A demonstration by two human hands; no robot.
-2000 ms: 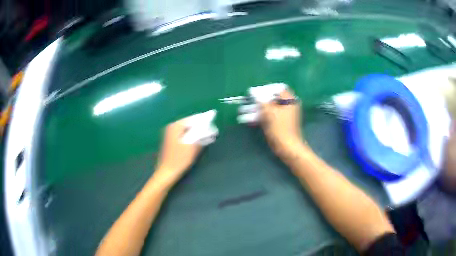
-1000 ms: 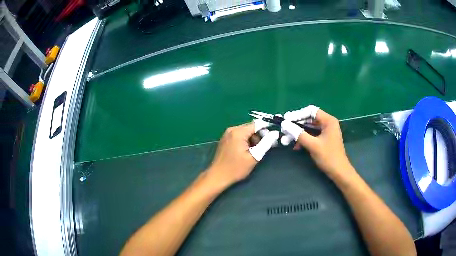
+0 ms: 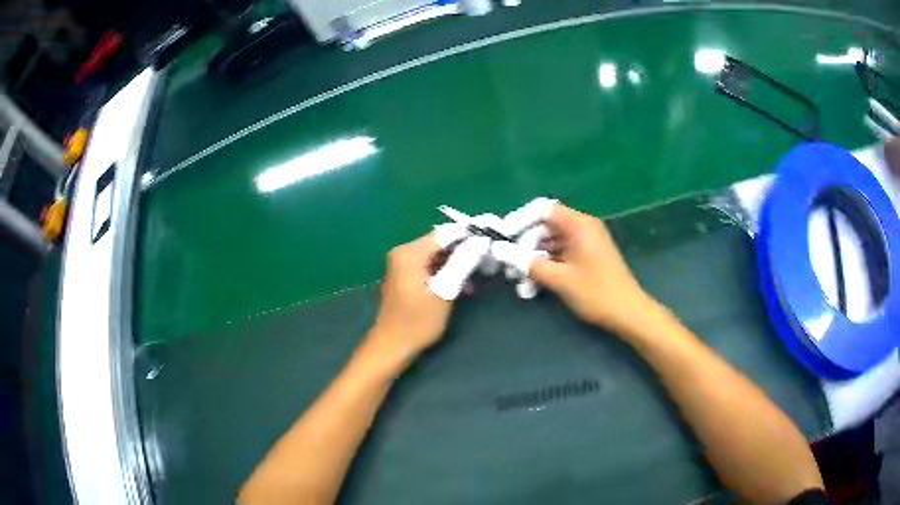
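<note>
My left hand (image 3: pixel 419 286) and my right hand (image 3: pixel 577 261) meet at the centre, with white finger cots on several fingertips. The tweezers (image 3: pixel 490 234) lie between the fingers of both hands. Their pale tips point up and left, and the dark handle is partly hidden by the fingers. The left fingers appear closed on the tweezers' front part; whether they hold a small piece too cannot be told. Below the hands, a ladder-like row of small black pieces (image 3: pixel 548 395) lies flat on the dark mat (image 3: pixel 444 434), slightly blurred.
A blue reel (image 3: pixel 789 286) sits on a white sheet (image 3: pixel 857 399) at the right, with clear film (image 3: pixel 730 209) beside it. One dark phone frame (image 3: pixel 770 97) lies on the green belt (image 3: pixel 237 247). Another frame (image 3: pixel 103 204) is on the pale rail (image 3: pixel 94 325) at left.
My hands were apart two seconds ago and came together around the tweezers. Since one second ago the view has shifted, and the fingers have closed further over the tweezers.
</note>
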